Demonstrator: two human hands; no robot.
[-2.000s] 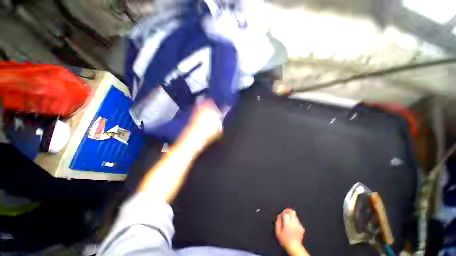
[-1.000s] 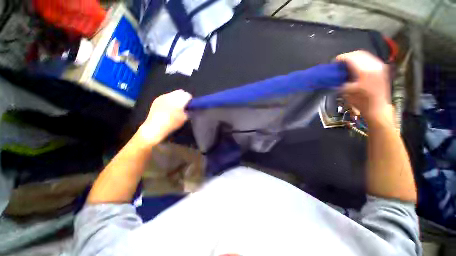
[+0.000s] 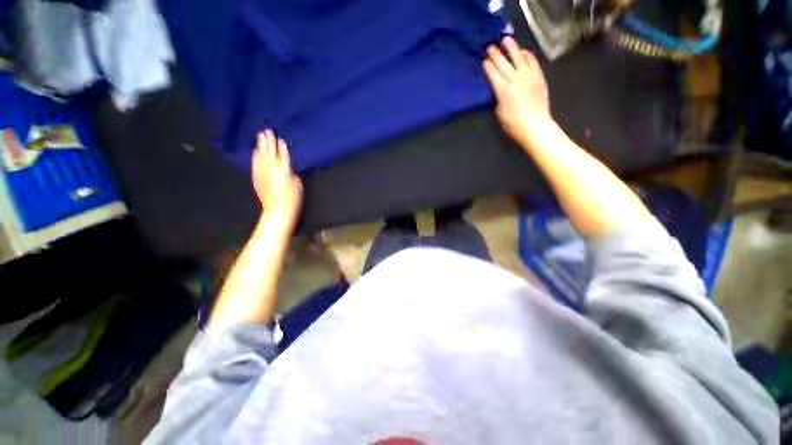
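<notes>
A navy blue garment piece lies spread on the black ironing table cover, with its near edge a little back from the table's front edge. My left hand lies at its near left corner, fingers pointing forward. My right hand lies at its right edge, fingers on the cloth. Whether the fingers pinch the cloth cannot be told. The steam iron stands just beyond my right hand, cut off by the top edge of the picture.
A blue hose and a ribbed yellowish line curve at the upper right. Pale and navy pieces lie at the upper left. A blue-topped box stands left of the table. Dark cloth lies heaped at the lower left.
The navy piece, held up stretched between both hands a second ago, now lies on the table with both hands on its edges. The view has tilted down towards my body.
</notes>
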